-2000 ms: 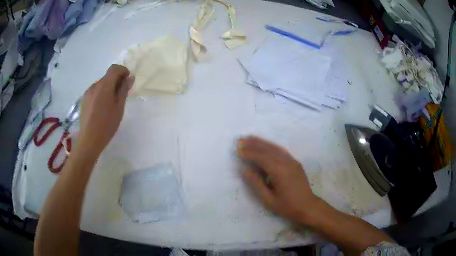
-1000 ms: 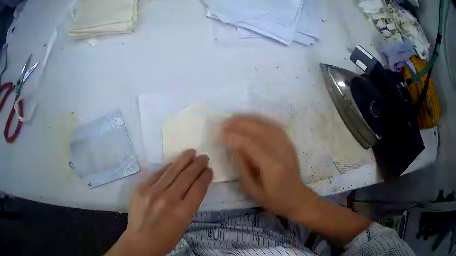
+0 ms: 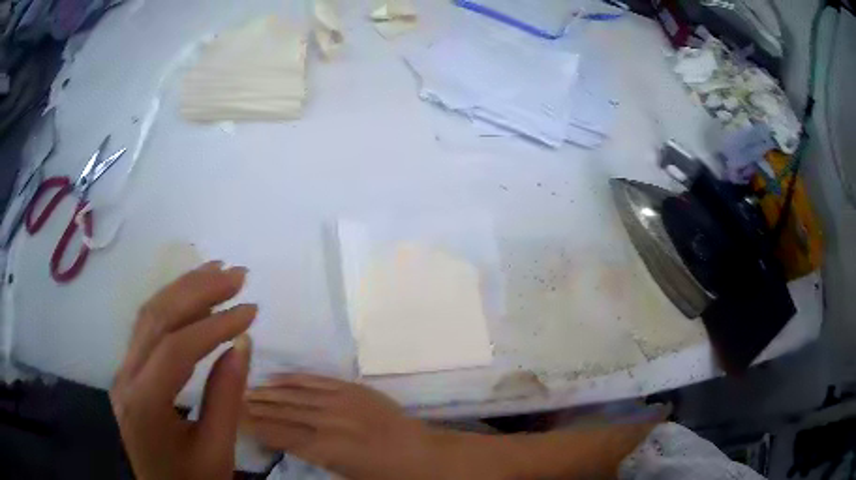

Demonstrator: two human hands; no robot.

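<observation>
A cream pocket piece [image 3: 424, 317] lies flat, pointed end away from me, on a thin white sheet [image 3: 351, 253] near the table's front edge. My left hand [image 3: 188, 361] is left of it, with fingers curled and apart. My right hand [image 3: 324, 417] reaches across to the left, fingers extended beside my left hand. A little of something pale shows between the hands, too blurred to name. The grey pressing template is not visible. Whether either hand holds anything is hidden.
A cream stack [image 3: 246, 80] and white pieces [image 3: 512, 84] lie at the far side. Red-handled scissors [image 3: 70, 220] lie left. The steam iron [image 3: 671, 244] rests on a dark block at right, near scraps [image 3: 741, 94] and an orange-yellow item [image 3: 798, 225].
Both hands have left the cream piece and moved left, the right hand crossing in front. The template, seen at left before, no longer shows. The view has shifted, showing more of the far side.
</observation>
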